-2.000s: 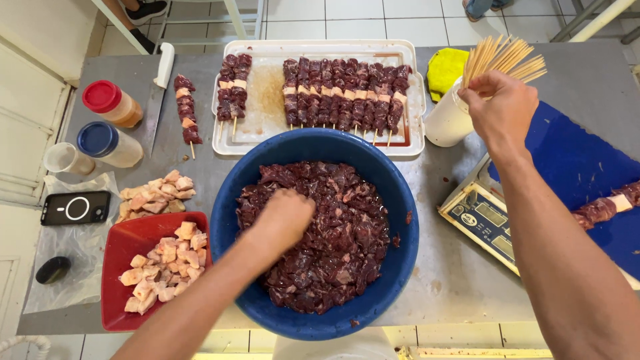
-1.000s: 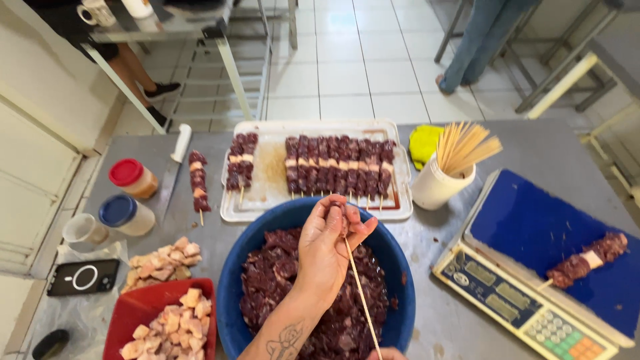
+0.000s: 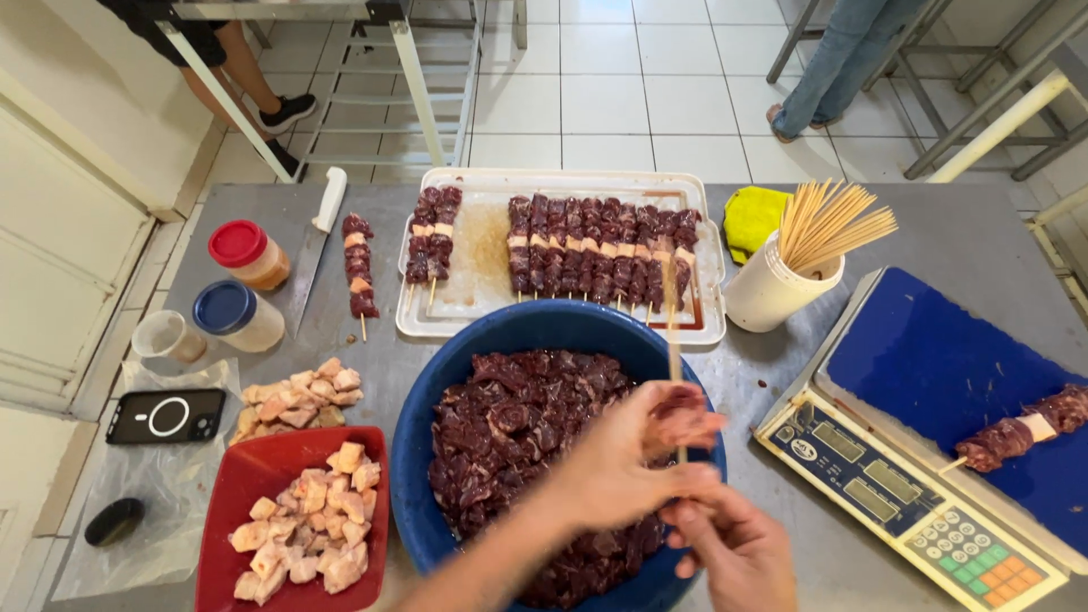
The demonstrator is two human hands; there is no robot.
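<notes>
Above the right side of a blue basin (image 3: 408,476), my left hand (image 3: 629,459) is closed around a wooden skewer (image 3: 673,340) and a piece of meat (image 3: 680,416). Just below it, my right hand (image 3: 731,535) has its fingertips at the skewer's lower part; both hands are blurred. Dark red meat pieces (image 3: 527,425) fill much of the basin. Behind it, a white tray (image 3: 480,327) bears two groups of meat skewers (image 3: 603,251). One more meat skewer (image 3: 359,263) lies on the table left of the tray, and another skewer (image 3: 1020,427) rests on the scale.
A red bowl (image 3: 208,544) of pale cubes, a phone (image 3: 166,416), lidded jars (image 3: 249,255) and a knife (image 3: 319,229) are at left. At right stand a white container (image 3: 756,293) of skewers, a yellow cloth (image 3: 752,221) and a scale (image 3: 901,501). Two people stand beyond.
My right hand was at the skewer container two seconds ago and is now over the basin. My left hand has gone from the basin's meat to the skewer, which now points upward. The view has tilted up since the first frame.
</notes>
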